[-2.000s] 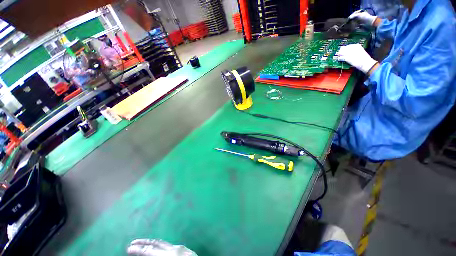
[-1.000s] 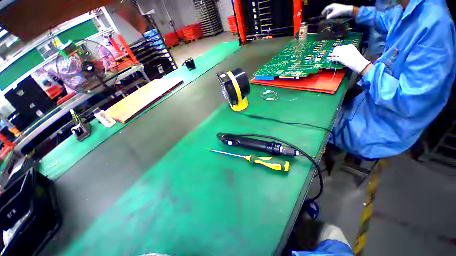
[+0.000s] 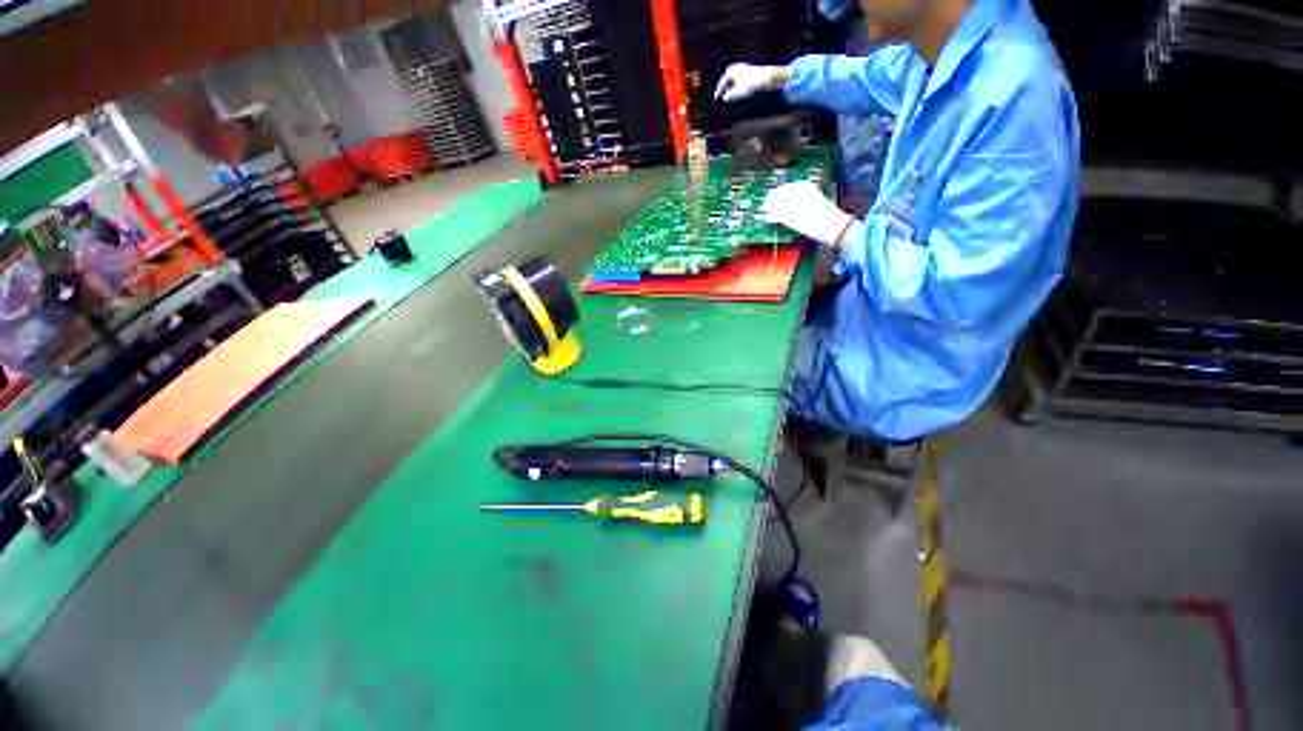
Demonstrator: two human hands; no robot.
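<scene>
My right hand (image 3: 860,661), in a pale glove below a blue sleeve, is at the bottom edge beside the bench; its fingers are unclear against a dark area. My left hand is out of the picture. Nearest on the green bench mat (image 3: 572,614) lie a black electric screwdriver (image 3: 607,463) with a black cord and, just in front of it, a yellow-and-black hand screwdriver (image 3: 650,508), its shaft pointing left. Neither tool is touched by a hand. A black reel with a yellow band (image 3: 529,307) stands farther back.
A person in a blue smock (image 3: 950,236) with white gloves has one hand at a green circuit board (image 3: 700,224) on a red-orange sheet (image 3: 729,277); the other is raised. A loose wire (image 3: 635,321) lies near. Another orange sheet (image 3: 236,371) lies across the bench.
The view has turned right, so bench things sit farther left. My left hand, earlier at the bottom edge, has left the picture. The black bins at left have nearly left it too.
</scene>
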